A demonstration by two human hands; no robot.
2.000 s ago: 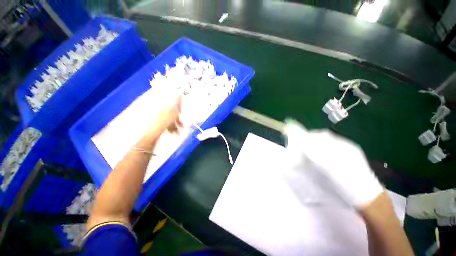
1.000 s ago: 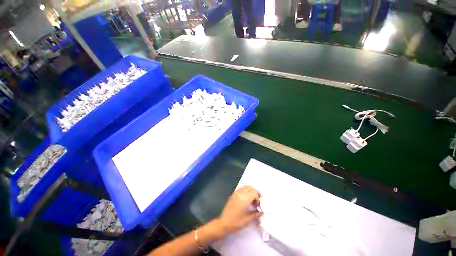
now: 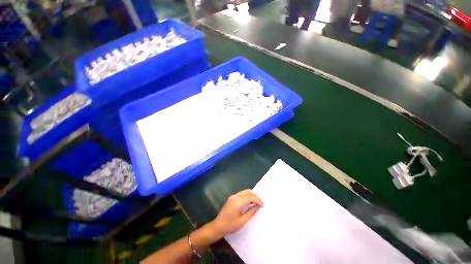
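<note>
My bare left hand point(image 3: 238, 212) is over the near left edge of the white work sheet point(image 3: 310, 221). Its fingers are curled; a small pale spot shows between them, but I cannot tell whether it is an adapter. A blurred white shape point(image 3: 424, 241) at the lower right looks like my gloved right hand; its fingers and anything in it cannot be made out. Two white power adapters point(image 3: 402, 174) with bundled cords lie on the green conveyor at the right.
A blue bin point(image 3: 129, 149) left of the sheet holds a white liner and a pile of adapters point(image 3: 242, 98) at its far end. More filled blue bins point(image 3: 98, 98) stand at the left, by a dark rack point(image 3: 46, 154). People's legs show beyond the conveyor.
The view has shifted, so bins and conveyor adapters sit further right. My left hand has moved back from the sheet's middle to its left edge. The white blur has moved to the lower right.
</note>
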